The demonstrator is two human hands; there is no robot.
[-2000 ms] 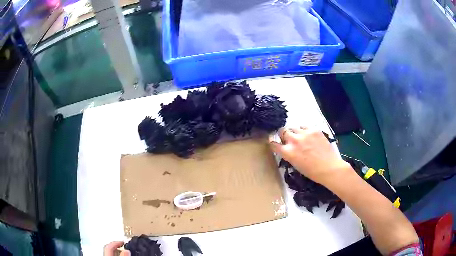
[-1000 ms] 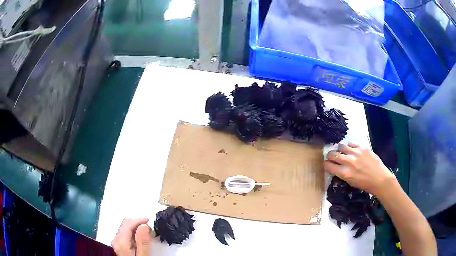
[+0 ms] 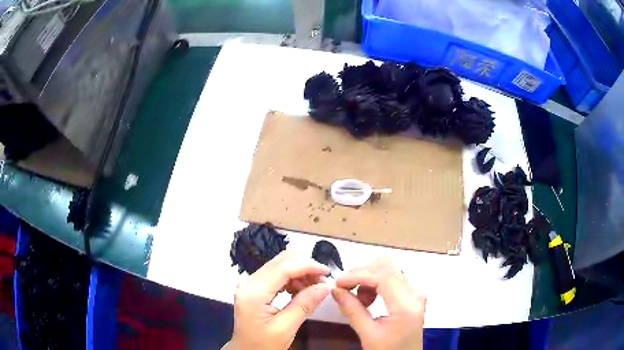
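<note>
My left hand [image 3: 277,301] and my right hand [image 3: 380,304] meet at the front edge of the white sheet, fingertips pinching a small pale item [image 3: 331,279] between them. A black spiky hair piece [image 3: 257,247] lies just beyond my left hand. A small black claw-like part [image 3: 327,253] lies just beyond the fingertips. The brown cardboard [image 3: 417,212] carries a white oval dish [image 3: 349,193] with a thin white stick [image 3: 380,191] resting across it, beside dark wet stains.
Black spiky pieces [image 3: 383,102] are heaped along the cardboard's far edge. Small black parts [image 3: 503,219] lie in a pile at right, beside a yellow and black tool [image 3: 562,268]. A blue bin [image 3: 465,55] stands beyond the sheet. Grey box-like equipment [image 3: 102,89] stands at left.
My right hand has moved from the right side of the cardboard to the front edge, meeting my left hand, which has moved right. The view has shifted, showing the bench higher in the picture.
</note>
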